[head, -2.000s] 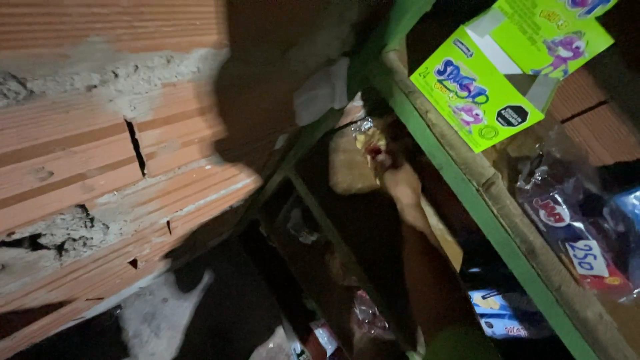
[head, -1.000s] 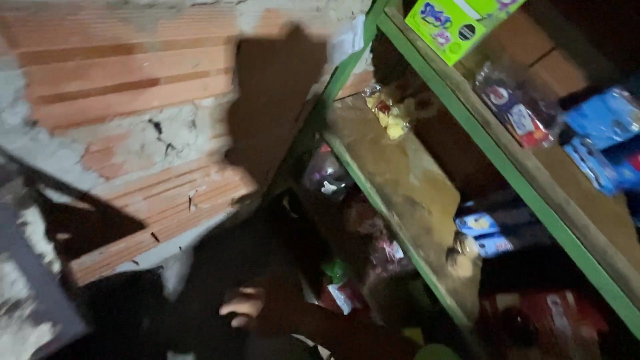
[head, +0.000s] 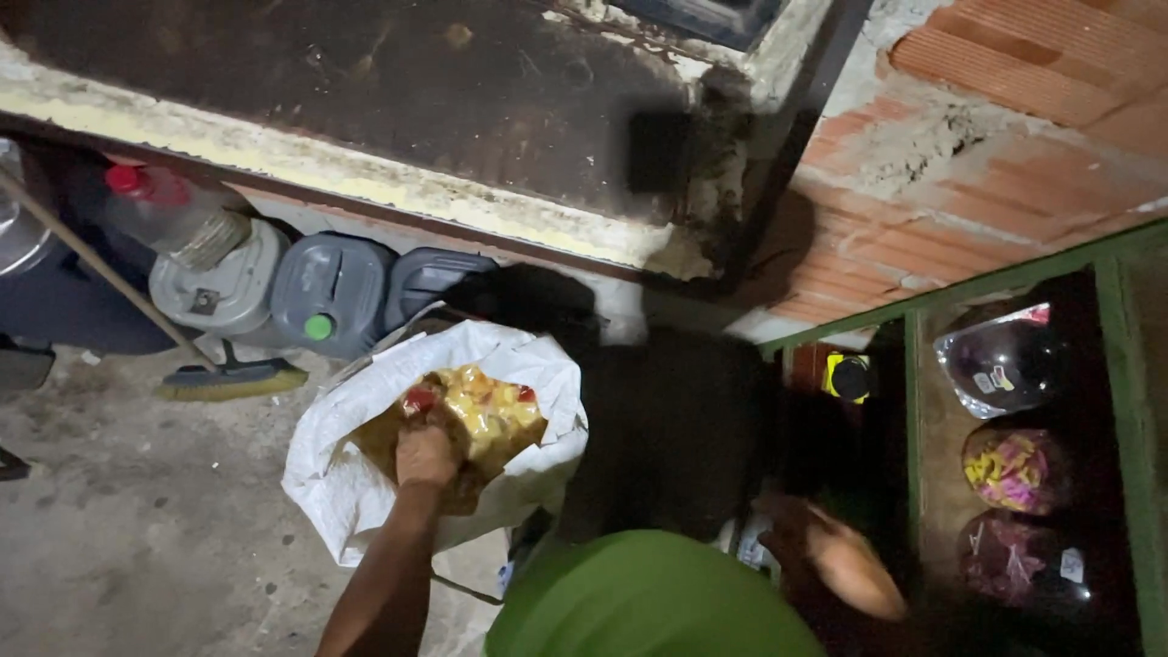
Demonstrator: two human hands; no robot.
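Note:
A white woven sack point(head: 342, 497) stands with its mouth wide and rolled back, holding many small yellow and red packets point(head: 497, 411). My left hand point(head: 427, 456) reaches down inside it, at the left of the packets, beside a red item point(head: 420, 400); whether the fingers grip anything is hidden. On the right, near the dark lower shelves, my right hand point(head: 789, 529) is blurred and in shadow, so its fingers and any hold cannot be made out.
Plastic jerrycans point(head: 333, 292) and a red-capped bottle point(head: 173, 210) line the wall. A broom point(head: 233, 376) lies left of the sack. Above runs a worn ledge point(head: 365, 169). The green-framed shelf point(head: 1122, 365) at right holds bagged goods point(head: 1008, 470).
The view has swung from the shelves to the floor and sack. Two seconds ago a hand was at a packet on the shelf; one second ago that packet lay there, the hand away from it.

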